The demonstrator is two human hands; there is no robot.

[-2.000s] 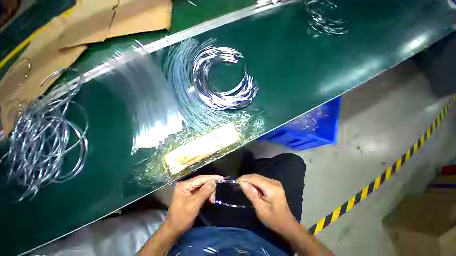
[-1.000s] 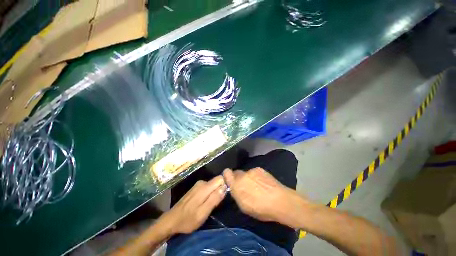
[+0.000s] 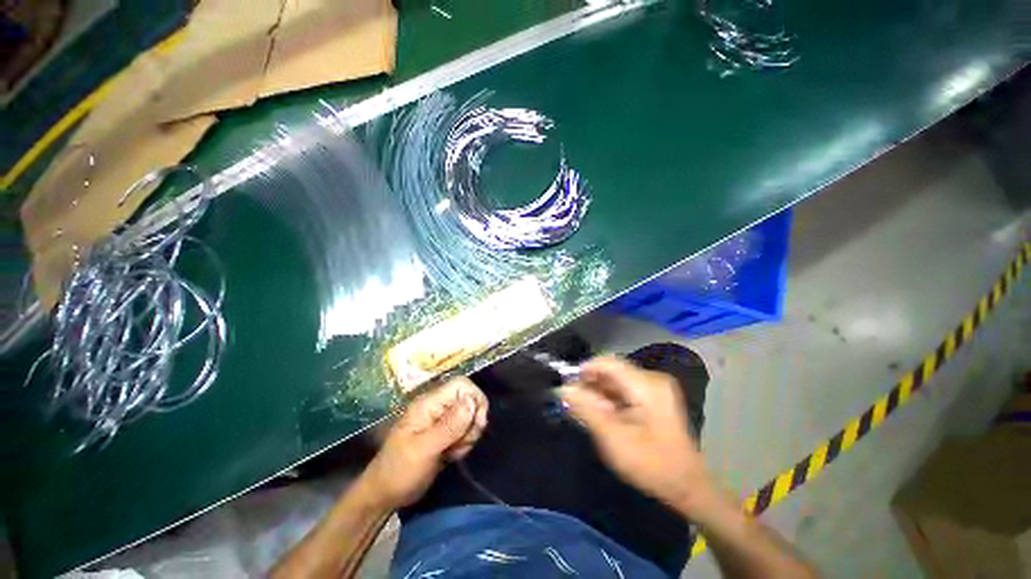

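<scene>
My left hand (image 3: 435,421) is closed above my lap near the bench edge, its fingers pinched on a thin dark strand (image 3: 484,486) that trails down toward the lap. My right hand (image 3: 633,424) is blurred, to the right and apart from the left. Its fingertips are pinched on a small shiny strand (image 3: 556,364) that sticks out to the left. A yellow-cream block (image 3: 469,336) lies at the bench edge with fine clear offcuts around it. Behind it are a C-shaped bundle of silver strands (image 3: 481,209) and a fan of clear strips (image 3: 360,243).
A tangled heap of looped strands (image 3: 124,339) lies at the bench's left. Cardboard sheets (image 3: 243,57) are upper left. A small strand bundle (image 3: 748,45) is at the back right. A blue bin (image 3: 724,300) with clear scraps stands below the bench edge. Yellow-black tape (image 3: 882,407) crosses the floor.
My hands were together one second ago; now they are apart, the left by the yellow block and the right further right. The view has shifted slightly.
</scene>
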